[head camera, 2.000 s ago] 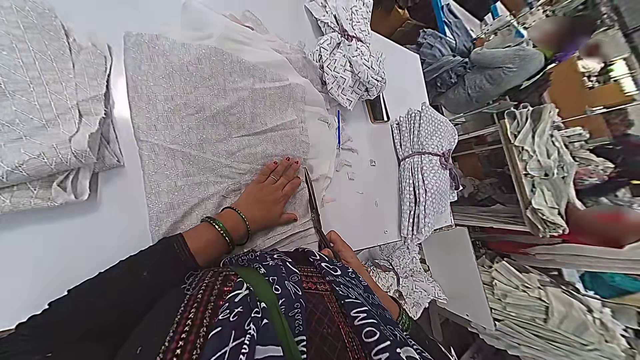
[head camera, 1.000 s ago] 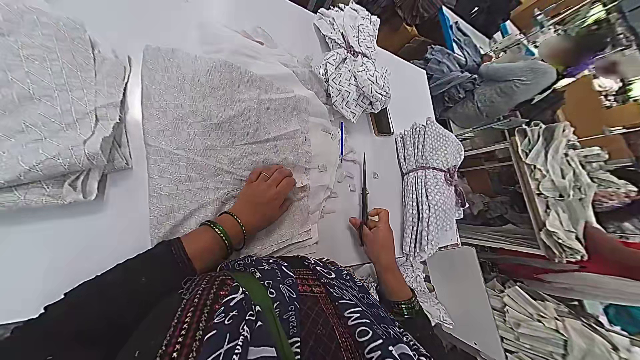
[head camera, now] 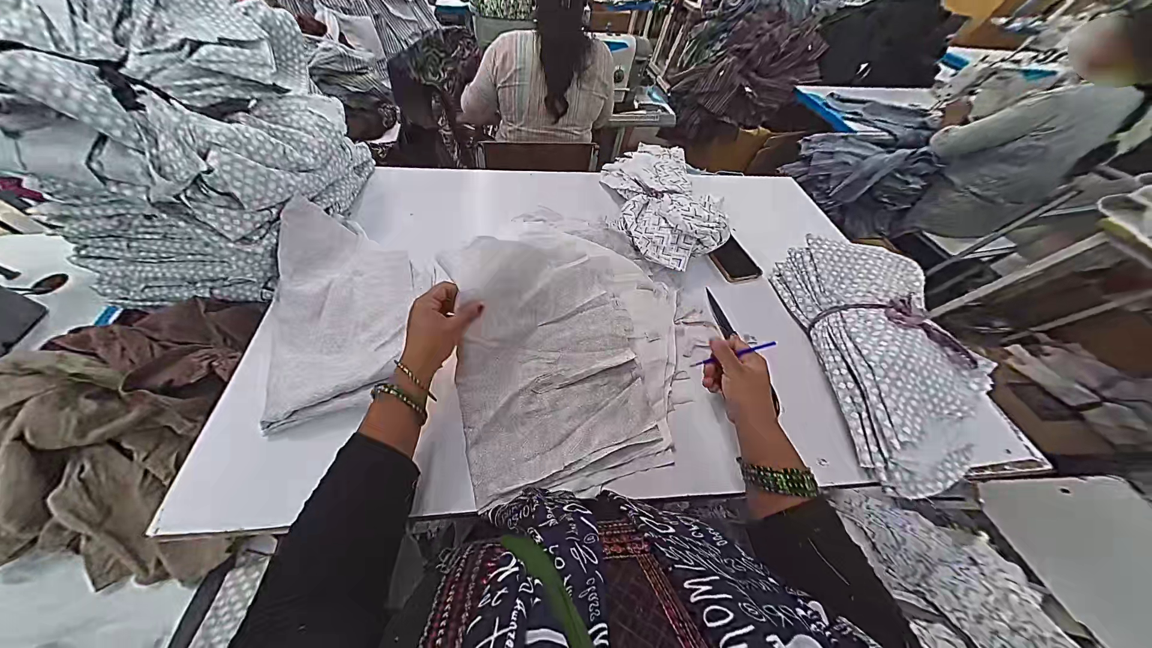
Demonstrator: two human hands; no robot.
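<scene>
My left hand [head camera: 438,326] pinches the left edge of the top layer of a stack of pale grey fabric pieces [head camera: 549,378] in the middle of the white table. On the right, my right hand [head camera: 740,376] has a blue pen [head camera: 760,347] between its fingers. Scissors [head camera: 719,312] with dark blades lie under or in that same hand; their handles are mostly hidden, so whether it grips them is unclear. Small fabric scraps [head camera: 691,326] lie between the stack and the right hand.
Folded grey fabric [head camera: 337,324] lies left. Tied patterned bundles [head camera: 670,216] [head camera: 877,333] and a phone [head camera: 735,259] are at right. Patterned cloth [head camera: 198,162] is piled high at far left. Beyond the table's edge [head camera: 486,173] a person [head camera: 540,81] sits; another person [head camera: 1026,153] is at right.
My left hand has gone from lying flat on the stack to pinching its left edge. The blue pen, earlier on the table, is now in my right hand. The view has turned and widened.
</scene>
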